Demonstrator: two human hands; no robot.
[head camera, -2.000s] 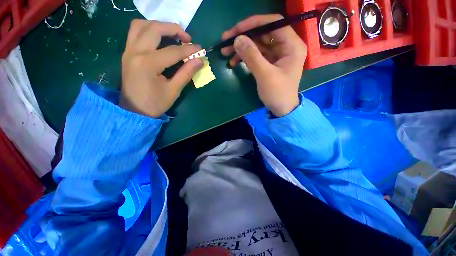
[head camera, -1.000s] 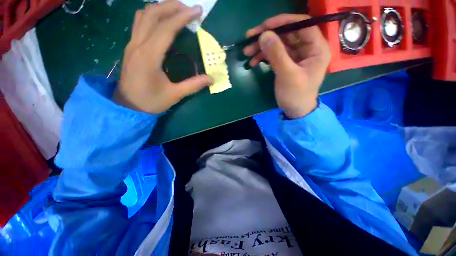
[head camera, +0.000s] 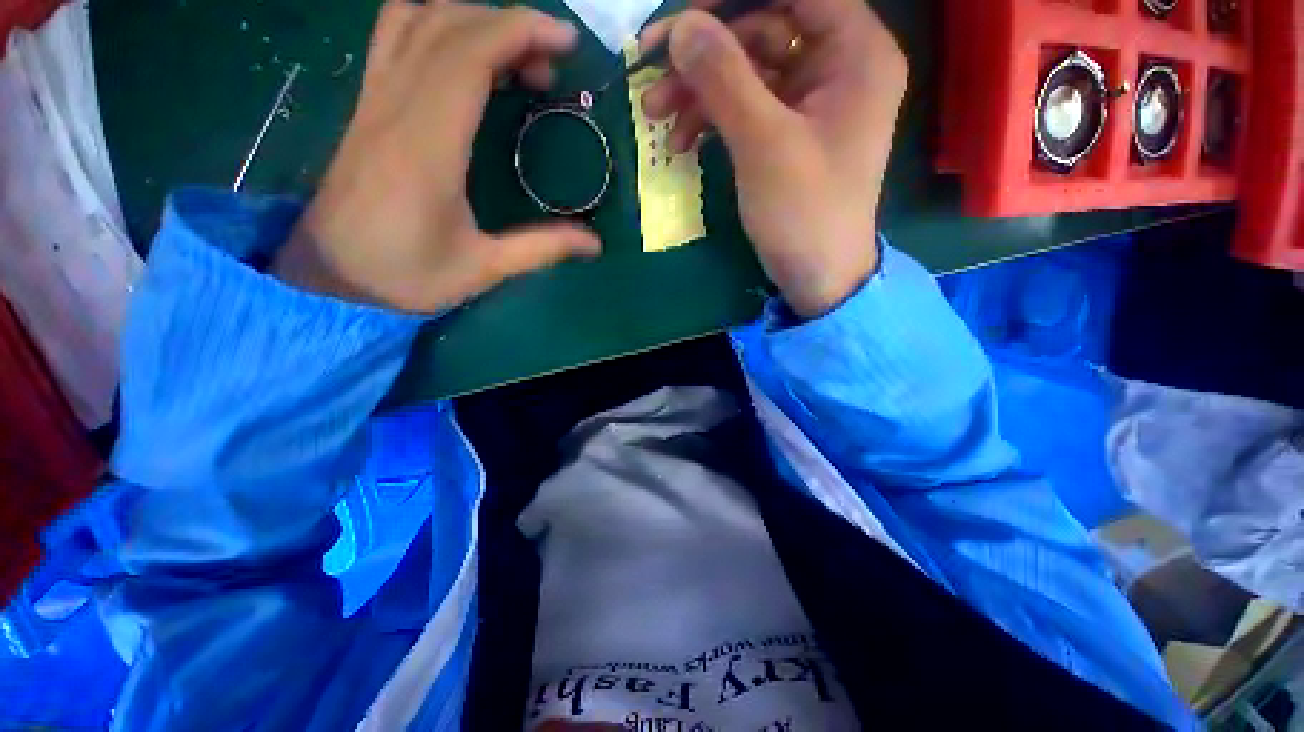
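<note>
A thin metal bezel ring (head camera: 564, 160) lies on the green mat, with a small pale and red speck at its top edge. My left hand (head camera: 429, 165) is open around the ring's left side, thumb and fingers apart and not visibly touching it. A yellow adhesive strip (head camera: 669, 183) with rows of dots lies on the mat right of the ring. My right hand (head camera: 779, 136) is over the strip's upper part and holds a slim black tool (head camera: 732, 12), probably tweezers, mostly hidden by the fingers and the top edge.
A red foam tray (head camera: 997, 179) with round watch heads stands at the right. White paper or cloth (head camera: 612, 17) is at the top middle. A thin metal rod (head camera: 265, 132) lies left of my left hand. A whitish sheet (head camera: 72, 215) is at the far left.
My left hand has let go of the yellow strip, which now lies on the mat. The ring shows clearly between my left fingers and thumb. My right hand has moved left over the strip.
</note>
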